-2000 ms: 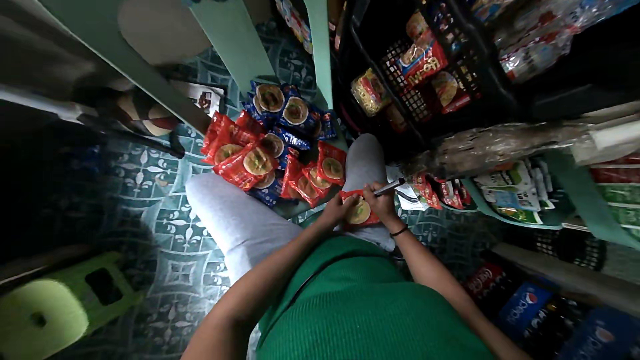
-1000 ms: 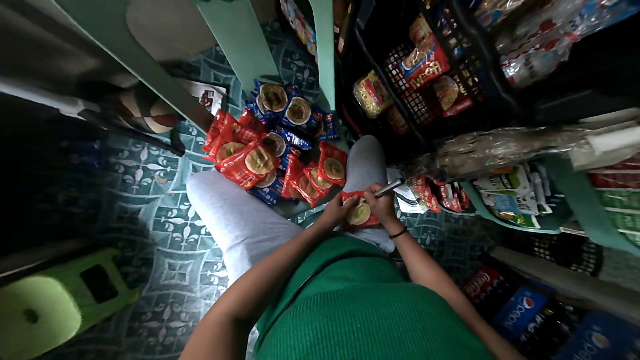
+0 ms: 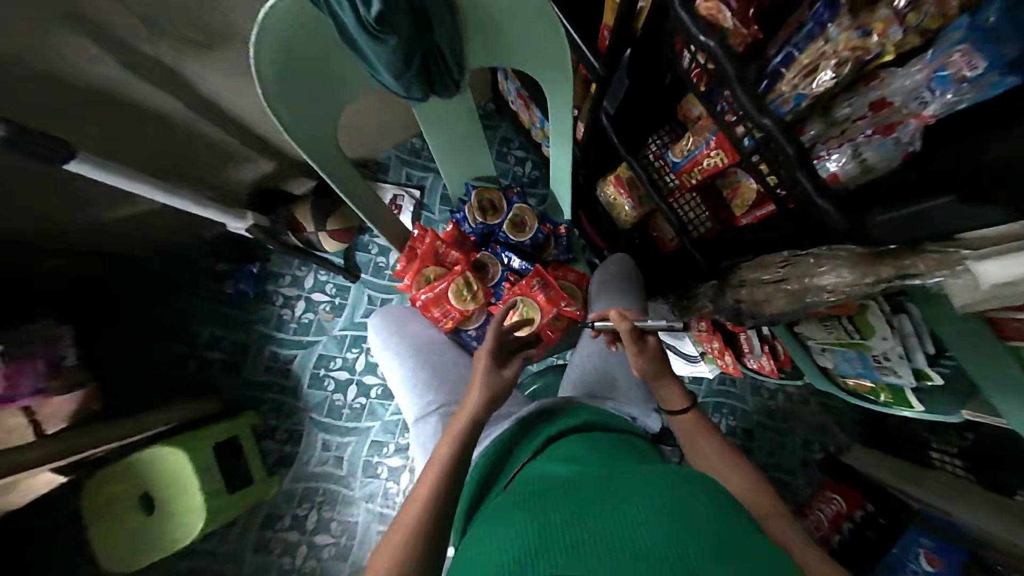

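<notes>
Red instant noodle packets (image 3: 465,290) and blue noodle packets (image 3: 520,222) lie piled on the seat of a green plastic chair (image 3: 336,120), between and beyond my knees. My left hand (image 3: 506,352) is on or just over a red packet (image 3: 532,304) at the near right of the pile, its fingers spread; whether it grips the packet cannot be told. My right hand (image 3: 634,344) holds a silver and black pen (image 3: 652,326) above my right knee, the tip pointing left toward the packets.
Right of the chair stands a black plastic crate (image 3: 688,192) with snack packs. Below it are a plastic-wrapped bundle (image 3: 832,280) and a green shelf (image 3: 936,412) with sachets. A white paper (image 3: 686,356) lies near my right wrist. A light-green plastic stool (image 3: 144,504) stands at lower left.
The red packet that both hands held over my right thigh is no longer between them. My left hand has moved left and forward to the pile. The view now takes in more of the chair back.
</notes>
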